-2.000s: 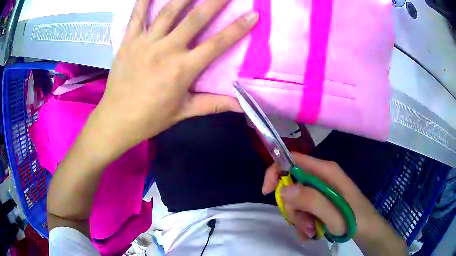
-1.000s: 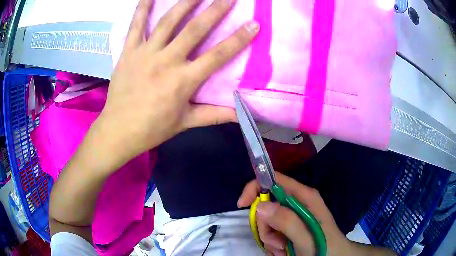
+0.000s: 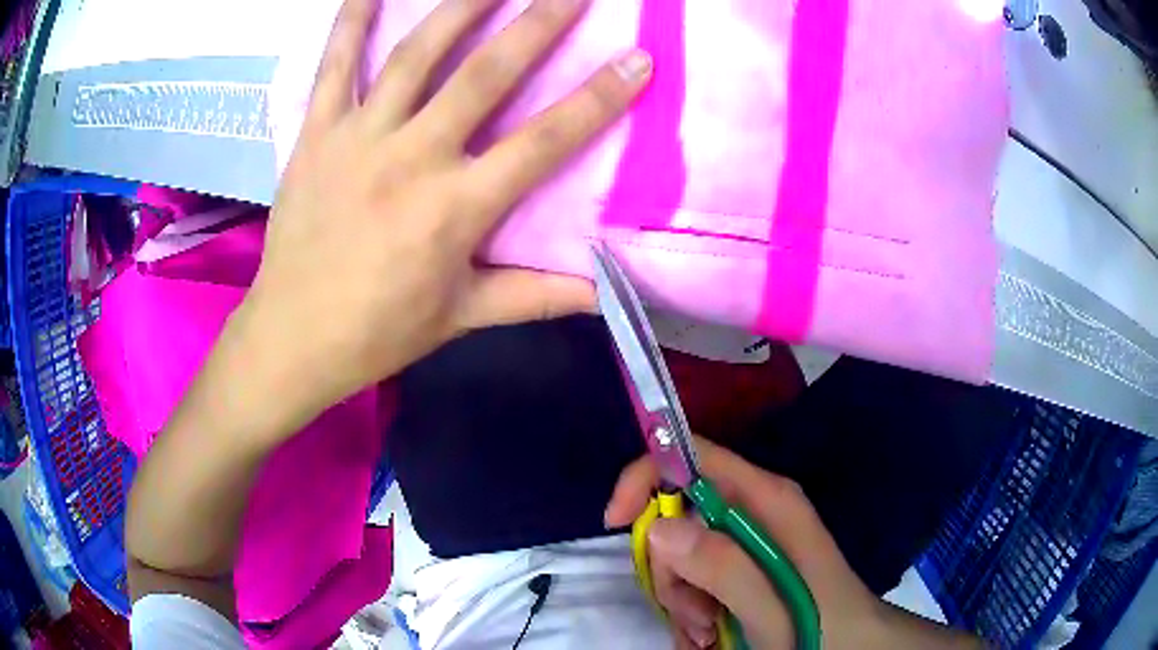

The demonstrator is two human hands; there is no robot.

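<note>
The pink garment panel [image 3: 914,152] lies pale side up on the table, its near edge reaching over the table's front edge. Two vivid pink welt strips [image 3: 809,165] cross it, with stitched lines and a short slit [image 3: 711,234] near the near edge. My left hand [image 3: 394,203] lies flat on the panel's left part, fingers spread, thumb along the near edge. My right hand [image 3: 737,546] holds the fabric scissors [image 3: 645,368] by the yellow and green handles. The blades look closed, the tip over the panel just left of the stitched lines.
The white table edge has a ruler strip at left [image 3: 172,109] and right [image 3: 1073,318]. A blue basket [image 3: 57,368] at left holds pink fabric [image 3: 172,330], some hanging beside my lap. Another blue basket [image 3: 1016,508] stands at right. My dark-clothed lap [image 3: 508,432] is below.
The scissors and my right hand have moved left and a little down, and the blades stand steeper. The panel's near edge has shifted slightly down. My left hand stays nearly in place.
</note>
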